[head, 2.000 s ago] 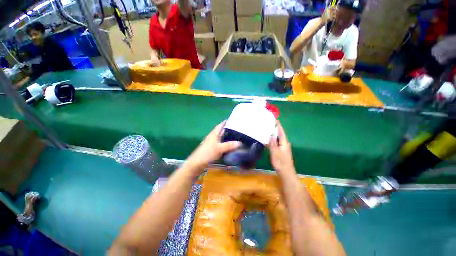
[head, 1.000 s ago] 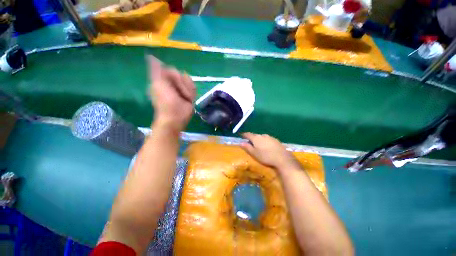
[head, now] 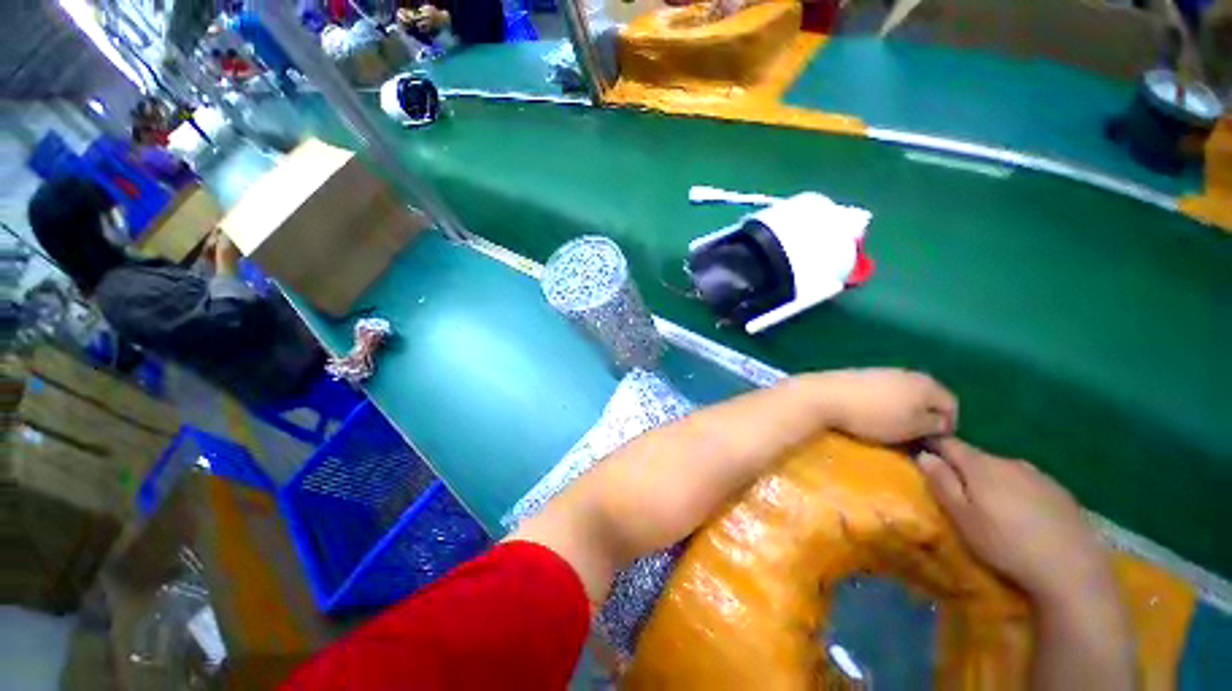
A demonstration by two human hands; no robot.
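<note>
A white appliance housing (head: 822,250) with a black cover (head: 743,270) at its open end lies on the green conveyor belt (head: 581,176), beyond my hands. Its two white strips stick out toward the left, and a red part shows at its right end. The orange work nest (head: 736,581) with its round hole is in front of me. My left hand (head: 885,405) rests at the nest's far edge, and my right hand (head: 993,506) touches or nearly touches it there. The fingertips meet around a small dark spot; I cannot tell whether anything is held.
A clear cylinder of screws (head: 601,297) stands left of the nest, with a bag of screws (head: 628,405) beside it. A cardboard box (head: 324,230), a wire bundle (head: 361,348) and a blue crate (head: 378,500) are farther left. A person in dark clothes sits beyond the bench.
The view has swung left. The housing has been let go onto the belt, and my left hand has come back from beside it to meet my right hand at the nest's far edge.
</note>
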